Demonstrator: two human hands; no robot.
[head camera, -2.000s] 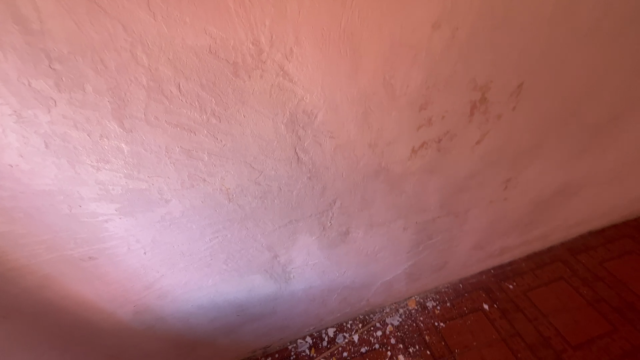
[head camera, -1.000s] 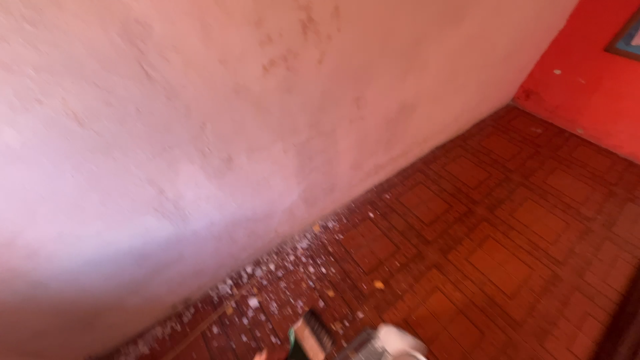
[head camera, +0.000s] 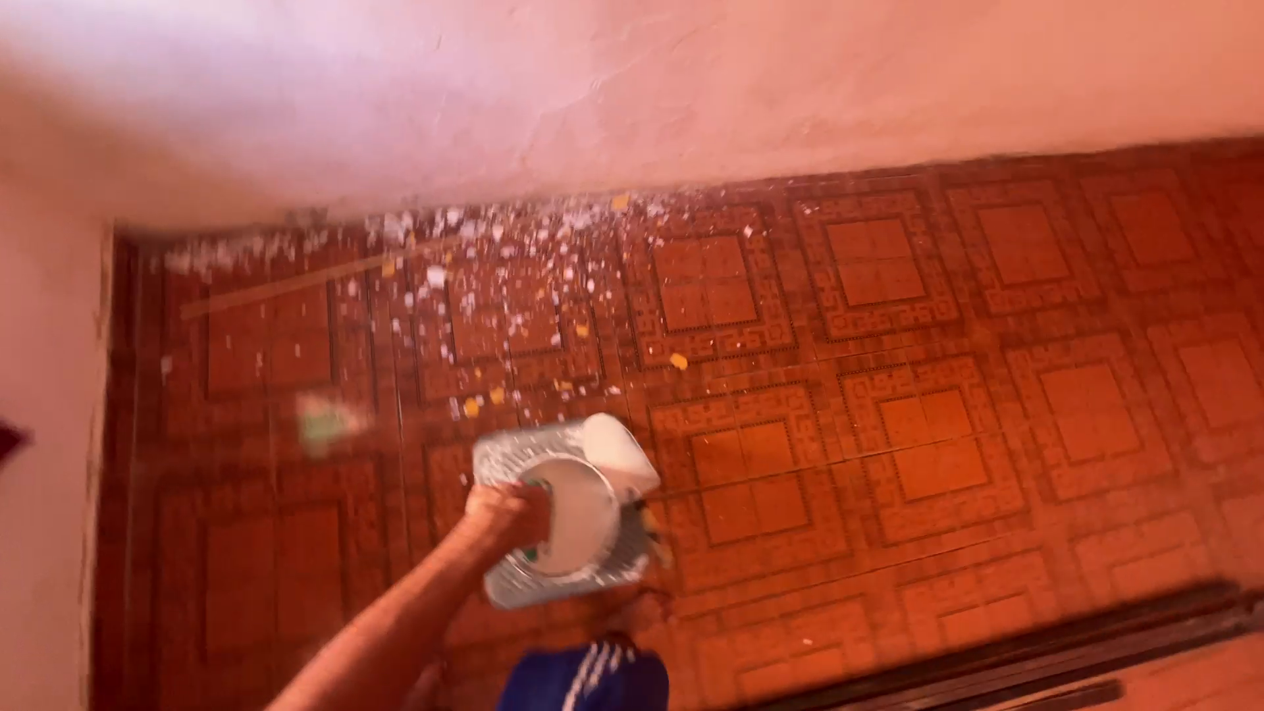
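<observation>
My left hand (head camera: 513, 512) reaches in from the lower left, its fingers closed on a green-edged object (head camera: 539, 490), mostly hidden by the hand, over a round whitish container (head camera: 581, 518). The container rests on a silvery, wrinkled, tray-like sheet (head camera: 509, 583) on the tiled floor. A white rounded item (head camera: 617, 449) lies at the upper right of the container, against its rim. My right hand is not visible.
White and yellow chips (head camera: 504, 262) are strewn along the foot of the pinkish wall (head camera: 691, 89), beside a thin light strip (head camera: 296, 281). A blurred greenish thing (head camera: 328, 423) lies left. Blue striped clothing (head camera: 583, 679) shows below. Dark lengths (head camera: 1037, 647) lie lower right.
The view has swung from the wall down to the floor. My left hand and the container, only partly visible at the bottom edge one second ago, now show more fully.
</observation>
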